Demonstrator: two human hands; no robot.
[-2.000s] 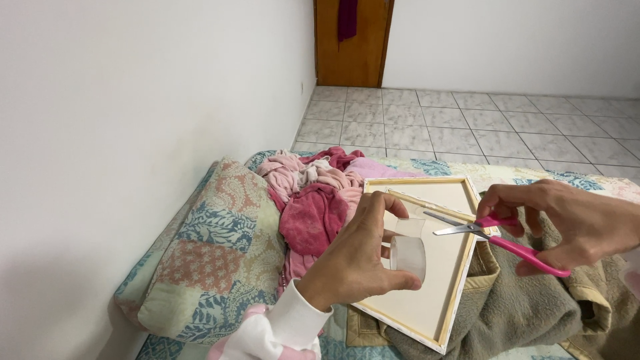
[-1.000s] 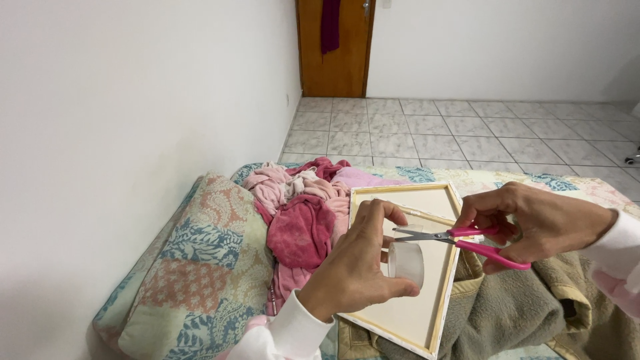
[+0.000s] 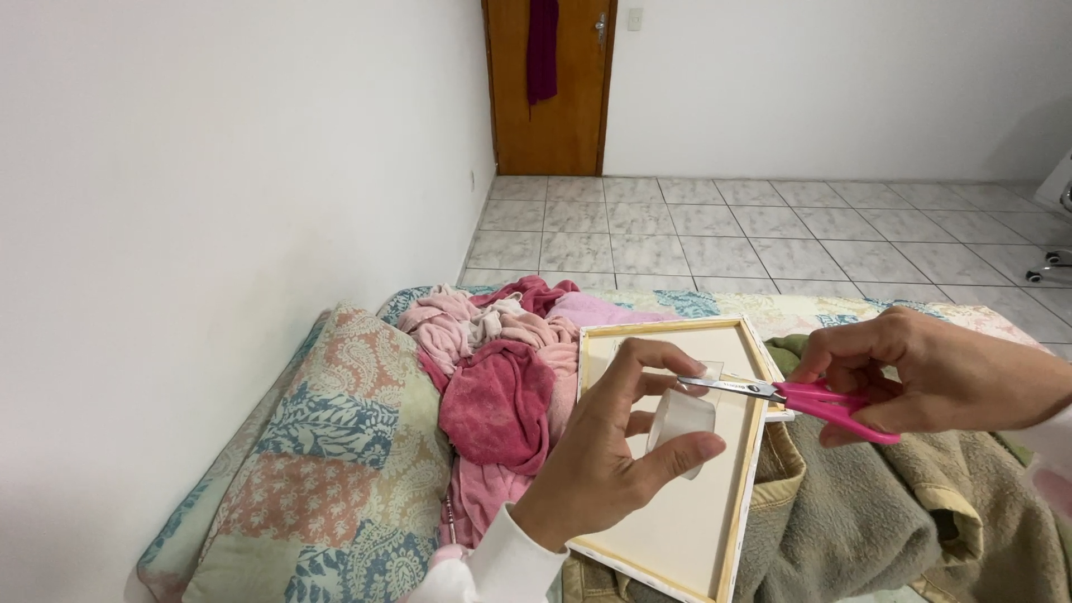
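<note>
My left hand [image 3: 624, 440] holds a roll of clear tape [image 3: 682, 425] between thumb and fingers, with a clear strip [image 3: 712, 373] standing off its top by the index fingertip. In my right hand [image 3: 938, 373] are small scissors [image 3: 816, 404] with pink handles. Their metal blades point left and lie close together at the strip, touching or just in front of it. Whether the strip lies between the blades cannot be told. Below both hands a stretched canvas [image 3: 653, 519] lies with its wooden frame side up, and part of another frame [image 3: 783, 414] shows beside it.
Pink clothes [image 3: 498, 402] are heaped left of the canvas, beside a patchwork-print pillow [image 3: 318, 452] near the white wall. An olive-brown blanket [image 3: 863, 502] lies bunched at right. Beyond the bed are the tiled floor [image 3: 670, 219], a wooden door [image 3: 578, 126] and chair casters [image 3: 1034, 275].
The scissors' blades, spread apart in the earlier frames, have come together at the tape strip. The view has shifted somewhat.
</note>
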